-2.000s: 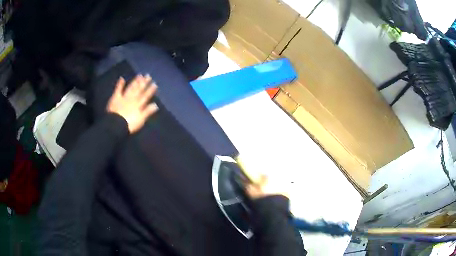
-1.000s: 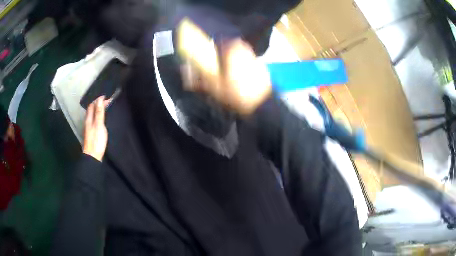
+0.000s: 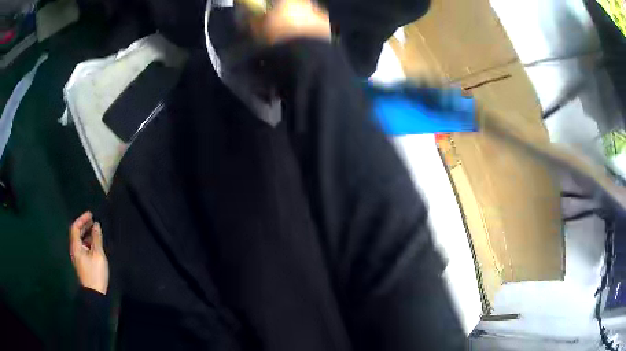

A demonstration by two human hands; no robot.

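A black garment (image 3: pixel 178 226) covers the board and hangs down in front of me. My right hand (image 3: pixel 296 19) is at the top edge, blurred and partly cut off, closed on the pale yellow handle (image 3: pixel 255 5) of the steam iron (image 3: pixel 237 51). The iron lies on the garment's far part; its silver rim shows, its far end is out of the picture. My left hand (image 3: pixel 90 253) is at the lower left beside the garment, fingers loosely curled, with nothing seen in it.
A black phone (image 3: pixel 141 103) lies on the pale left table end (image 3: pixel 86 89). A bright blue strip (image 3: pixel 419 113) and a brown cardboard guard (image 3: pixel 528 171) are at the right. The blurred hose (image 3: pixel 549 154) crosses over them. Green floor (image 3: pixel 34 178) shows at left.
My right hand and the iron have moved farther up, away from me. My left hand has moved from beside the phone down to the lower left. The hose has shifted up.
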